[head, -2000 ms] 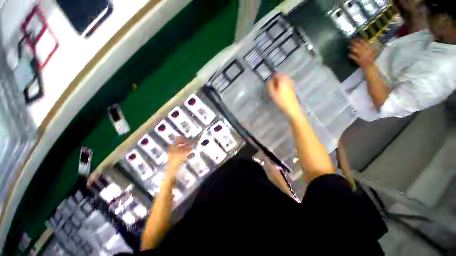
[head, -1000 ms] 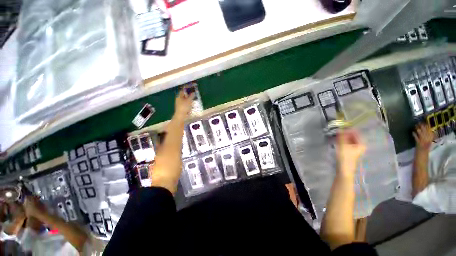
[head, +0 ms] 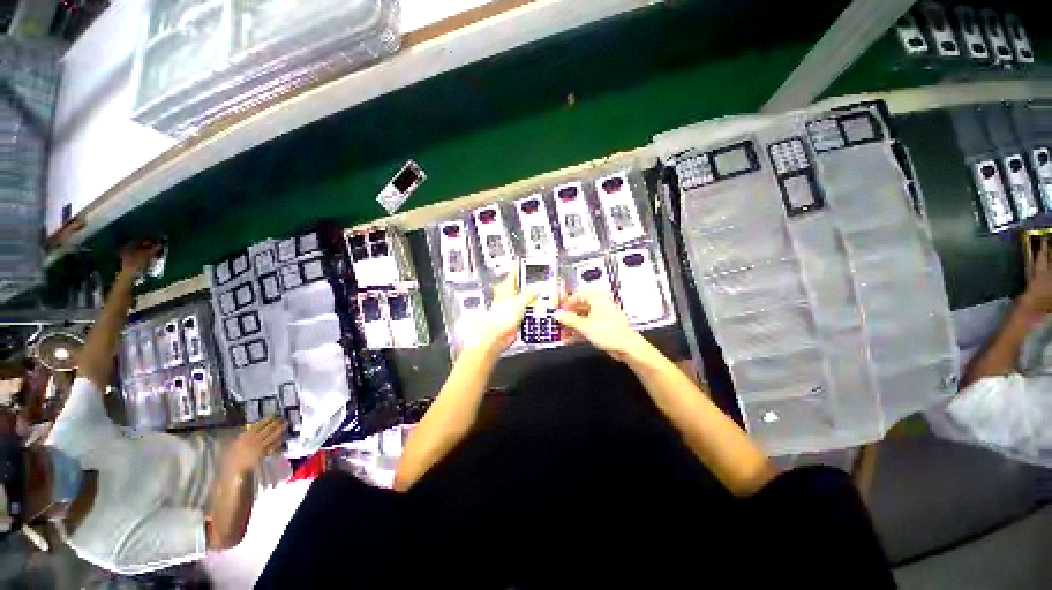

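Note:
A handset (head: 539,305) with a screen at its upper end and a dark keypad at its lower end is held upright between my two hands, over the clear tray. My left hand (head: 505,309) grips its left side. My right hand (head: 593,322) touches its right side near the keypad. The clear blister tray (head: 667,302) holds two rows of white phone bodies (head: 621,207) with dark red spots; my hands hide part of the lower row. The grey-white tray (head: 796,334) at right holds three black front housings (head: 797,175) near its far edge.
A handset (head: 401,187) lies on the green belt (head: 496,133). A small tray of paired parts (head: 384,287) and a neighbour's grey tray (head: 268,363) are at left. Co-workers sit at left (head: 150,473) and right (head: 1009,380). Stacked clear trays (head: 260,52) stand on the shelf.
My left hand has come back from the belt and my right hand from above the grey tray. Both now meet at a handset over the clear tray. The blurred yellow piece is gone from view.

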